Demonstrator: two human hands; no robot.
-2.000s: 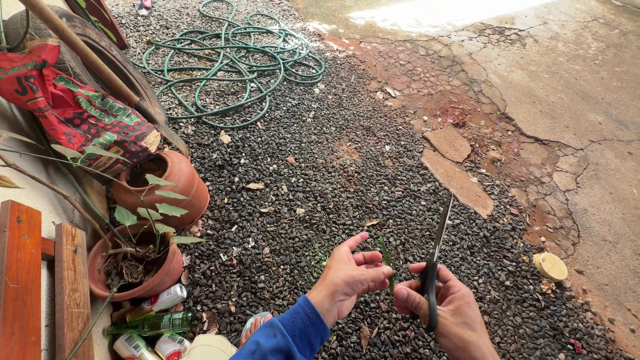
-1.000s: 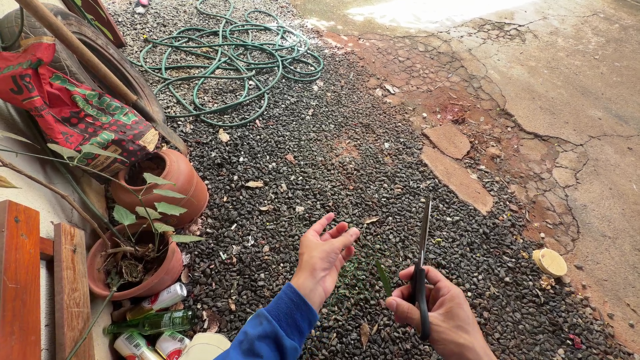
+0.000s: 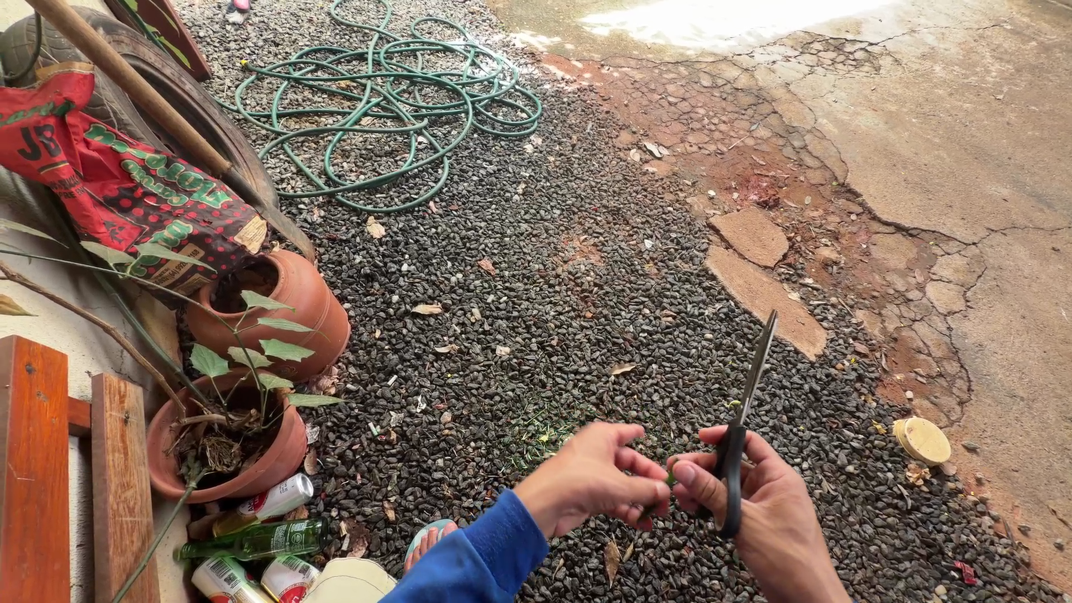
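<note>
My right hand (image 3: 766, 502) holds a pair of black-handled scissors (image 3: 748, 410), blades together and pointing up. A small bit of green leaf (image 3: 671, 476) shows at the fingertips, where my left hand (image 3: 599, 481), in a blue sleeve, meets the right. The left fingers are curled close to the thumb; whether they too grip the leaf is hard to tell. Below the hands lies dark gravel (image 3: 519, 335), with small green clippings (image 3: 536, 431) scattered just beyond my left hand.
On the left stand terracotta pots (image 3: 289, 314), one with a leafy plant, beside a wooden frame (image 3: 121, 486), a green glass bottle (image 3: 255, 540) and cans (image 3: 280, 496). A green hose (image 3: 402, 109) lies coiled further off. Cracked concrete (image 3: 946, 151) spans the right; a round yellowish lid (image 3: 924, 440) lies near it.
My left hand has moved right and down to meet the fingers of my right hand. The leaf piece stood upright by the right fingers earlier; now only a bit shows.
</note>
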